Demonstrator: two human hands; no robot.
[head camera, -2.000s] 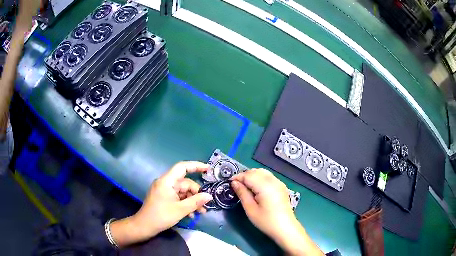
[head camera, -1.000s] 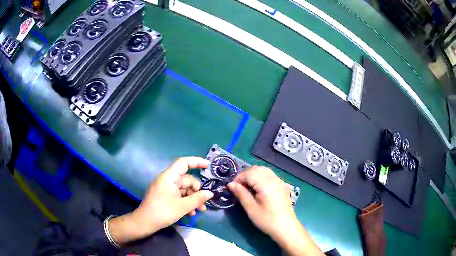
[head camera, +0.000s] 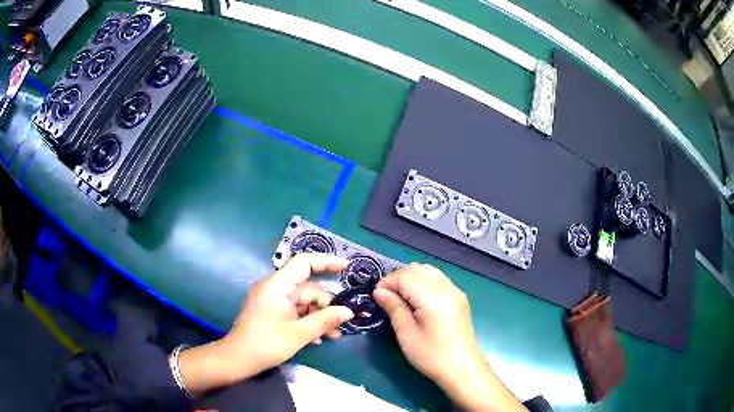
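A three-hole plate (head camera: 294, 235) lies on the green bench in front of me, partly hidden by my hands. Dark circles show in its left and middle seats. My left hand (head camera: 286, 310) holds a glossy black disc (head camera: 366, 310) between thumb and fingers, just over the plate's near edge. My right hand (head camera: 426, 314) pinches the right side of the disc with thumb and forefinger. It looks like more than one disc overlaps there, but I cannot tell for sure.
Plate stacks (head camera: 133, 110) stand at the upper left. A silvery plate (head camera: 471, 220) lies on the black mat (head camera: 483, 153). Right of it are a loose ringed part (head camera: 578, 240), a black tray (head camera: 666, 269) with several ringed parts and a brown pouch (head camera: 595, 346). White rails (head camera: 354, 52) cross behind.
The view has shifted right, so the stacks and mat sit further left. The plate under my hands shows further left relative to them, and its left seat now holds a dark circle.
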